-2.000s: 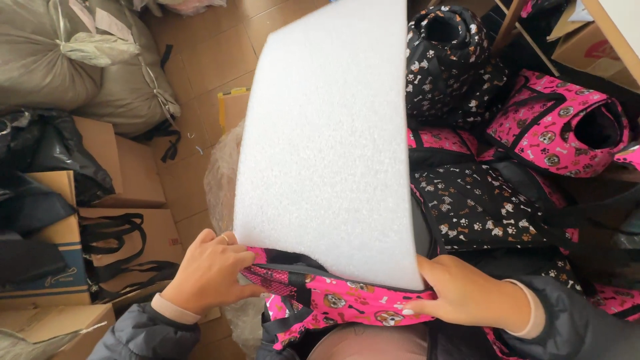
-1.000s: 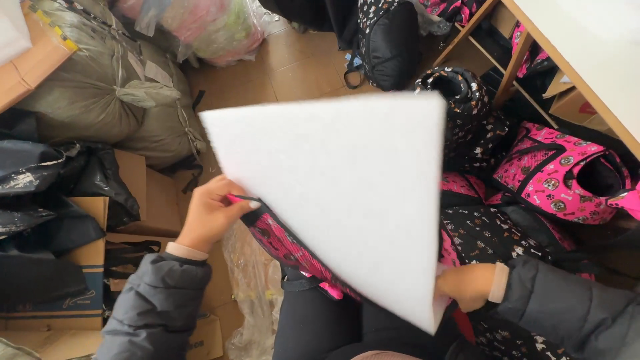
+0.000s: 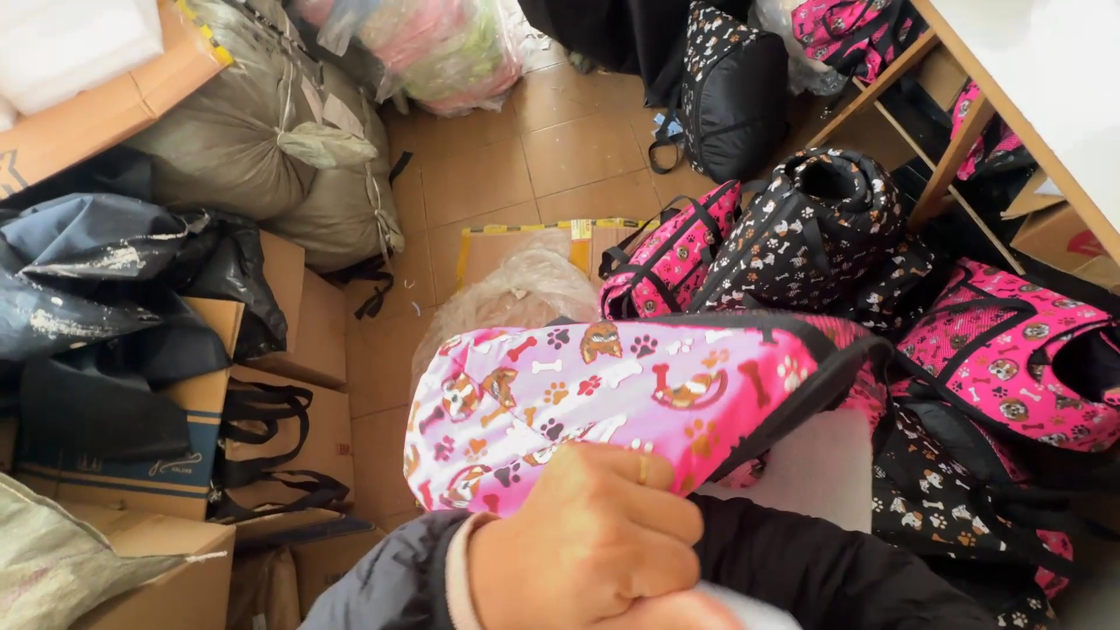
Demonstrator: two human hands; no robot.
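Note:
My left hand (image 3: 586, 534), with a ring on one finger, is closed on the lower edge of a pink fabric bag (image 3: 604, 376) printed with paws, bones and dogs. Black trim runs along the bag's right edge. A white foam sheet (image 3: 827, 455) shows partly below and behind that trim. My right sleeve (image 3: 814, 560) reaches in from the lower right and passes behind my left hand, so my right hand is hidden. A blurred patch of skin and something white lie at the bottom edge; whose part the skin is cannot be told.
Finished-looking pink (image 3: 1015, 350) and black printed bags (image 3: 814, 227) lie to the right, beside a white-topped table (image 3: 1032, 79). Cardboard boxes (image 3: 297, 324), dark fabric (image 3: 87, 271) and a stuffed sack (image 3: 254, 157) stand at left. Crumpled plastic (image 3: 516, 289) lies on the tiled floor.
The white foam sheet stood upright and widely exposed before; now the pink bag covers most of the view there. My left hand has moved right, and my right hand has gone out of sight.

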